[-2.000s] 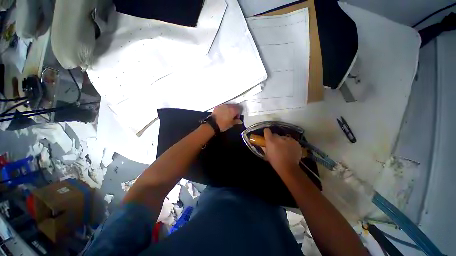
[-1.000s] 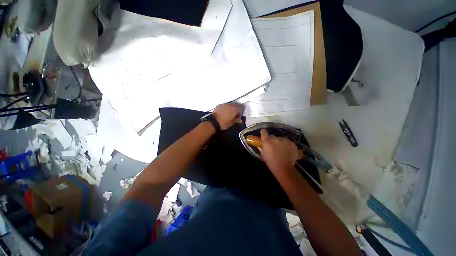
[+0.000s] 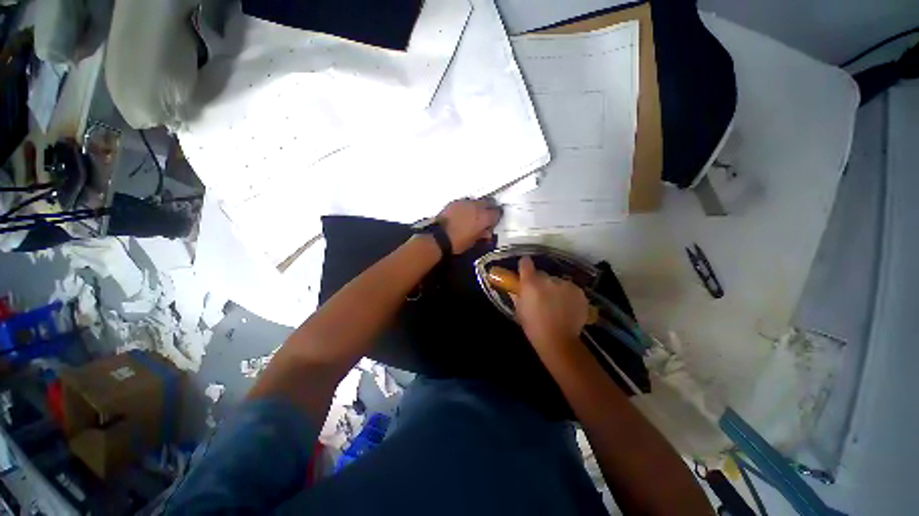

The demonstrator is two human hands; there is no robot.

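Observation:
A flat black garment panel [image 3: 413,323] lies across the table's front edge, close to my body. A steam iron [image 3: 491,285] with a pale rim and orange-brown handle stands on the panel's upper right part. My right hand [image 3: 550,306] grips its handle. My left hand [image 3: 470,224] is at the panel's upper edge, just left of the iron's tip, with fingers bent down. Whether its fingertips pinch the cloth or a strip is too blurred to tell. A dark band is on my left wrist.
White sheets [image 3: 373,131] lie behind the panel. A lined sheet [image 3: 579,131], tan card [image 3: 648,121] and curved black piece [image 3: 693,91] are at back right. Snips [image 3: 705,271] lie right. A blue-grey hose [image 3: 771,462] runs off lower right. A padded arm [image 3: 151,71] is back left.
My right hand and the iron have moved slightly left along the panel, nearer my left hand. My left hand has shifted slightly up and right. The hose has shifted lower left.

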